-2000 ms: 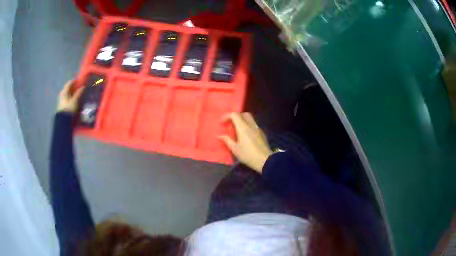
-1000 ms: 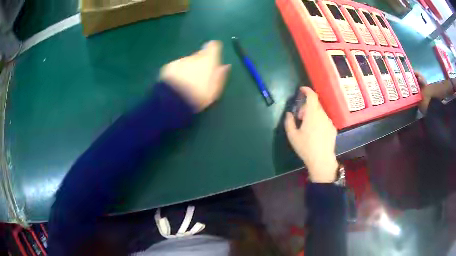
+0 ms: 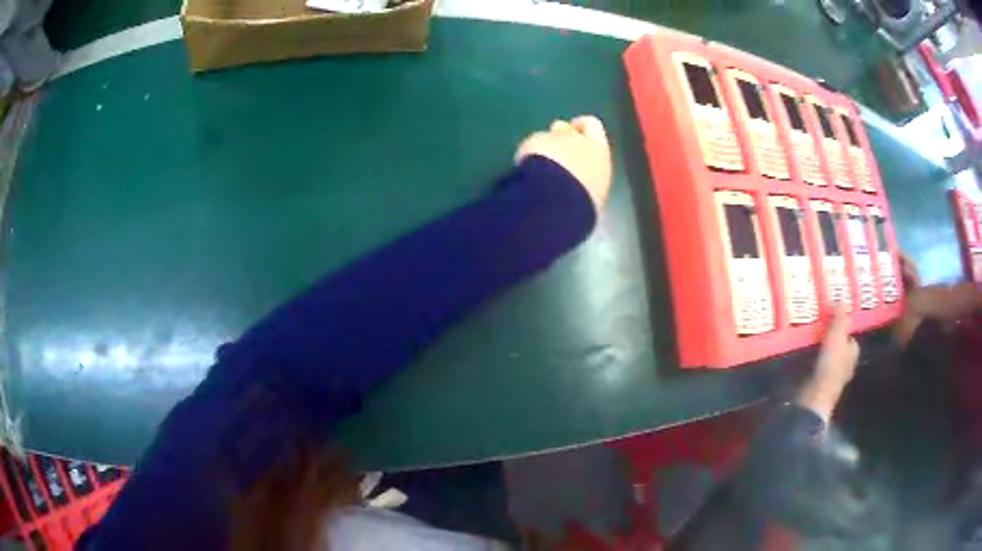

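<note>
My left hand [image 3: 576, 159] is over the green bench, left of the red phone tray, with its fingers curled; whether it holds anything is hidden. My right hand is not in view. The red tray [image 3: 692, 312] lies at the right with two rows of gold phones face up, filling its pockets. Most phone screens are dark, like that of the near-left phone [image 3: 743, 269]. One screen in the near row [image 3: 858, 235] is lit whitish.
Another person's hand [image 3: 835, 361] touches the tray's near edge, and another hand [image 3: 935, 307] is at its right end. An open cardboard box [image 3: 312, 38] stands at the far edge. A red tray of dark phones [image 3: 81, 517] is below left.
My left hand has moved right, towards the tray. My right hand and the dark thing in it have left view. The blue pen no longer shows on the bench. Another person's hand has come to the tray.
</note>
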